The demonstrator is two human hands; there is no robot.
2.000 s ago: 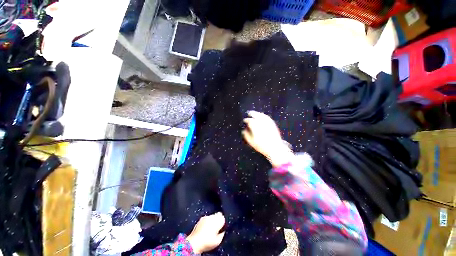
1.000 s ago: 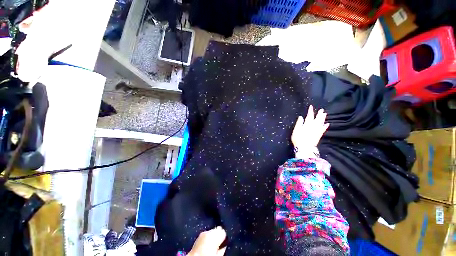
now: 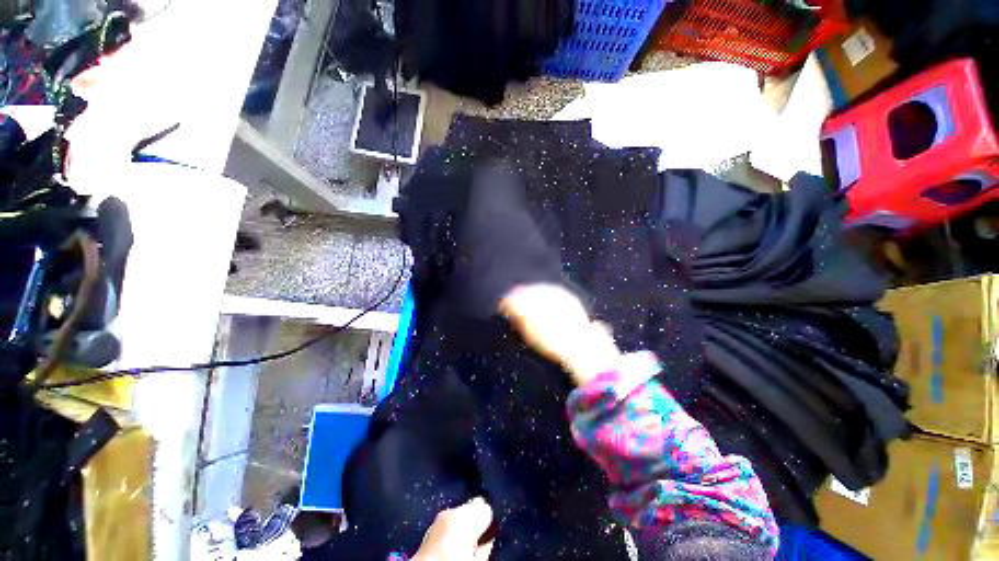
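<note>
Black speckled cut panels lie in a large pile in front of me. My right hand is over the middle of the pile, blurred, with its fingers closed on a cut panel. A plain dark, blurred flap of that panel shows just beyond the fingers. My left hand is at the bottom edge, partly cut off, and is closed on a fold of black cloth at the near end of the pile. Draped plain black cloth hangs in folds on the right side.
A white table with a thin black cable runs along the left. A blue crate, a red crate and white sheets are at the back. A red stool and cartons stand at right.
My right hand has moved left from the pile's right side, and its spread fingers have closed on a panel. A plain flap has lifted there. My left hand has stayed nearly in place.
</note>
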